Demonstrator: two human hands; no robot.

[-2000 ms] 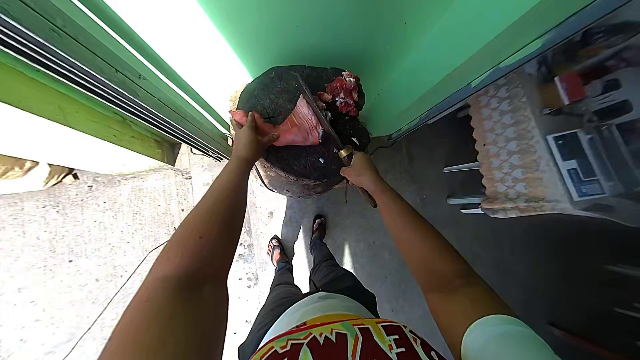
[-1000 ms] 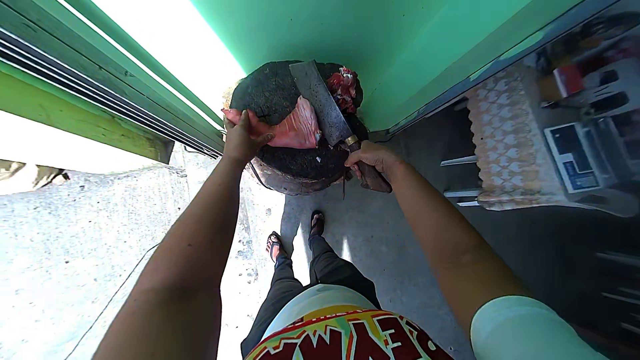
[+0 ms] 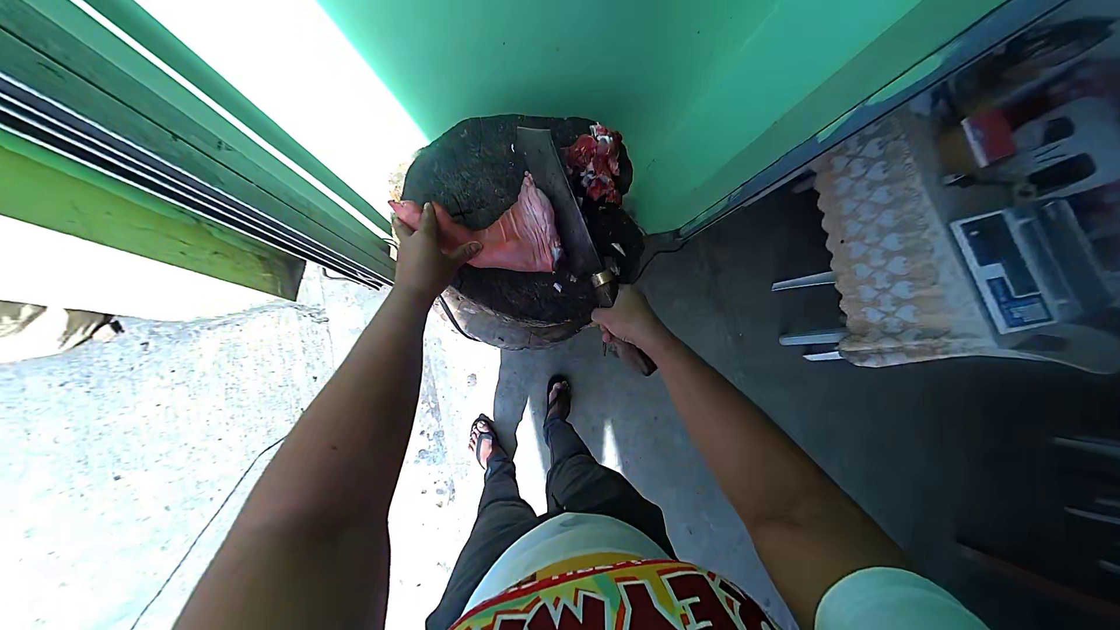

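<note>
A round wooden chopping block (image 3: 472,166), dark on top, stands against the green wall. Across it lies a piece of pink, skin-on meat (image 3: 516,236), narrow at the left and wide at the right. My left hand (image 3: 429,249) grips its narrow end. The wooden handle of a large cleaver (image 3: 560,197) is in my right hand (image 3: 630,322), the blade pointing up and slightly left, just right of the meat's wide end. Red chopped meat pieces (image 3: 597,164) lie at the block's upper right, beyond the blade. Small white bits are scattered near the blade.
A green wall (image 3: 560,61) rises behind the block, with green slatted framing (image 3: 175,131) at the left. On the right a table with a lace-patterned cloth (image 3: 875,254) holds a weighing scale (image 3: 1002,271) and other items. A thin cable (image 3: 210,525) crosses the concrete floor.
Two seconds ago the cleaver blade looked narrow, seen nearly edge-on; now its broad side shows. My left hand stays on the meat's narrow end.
</note>
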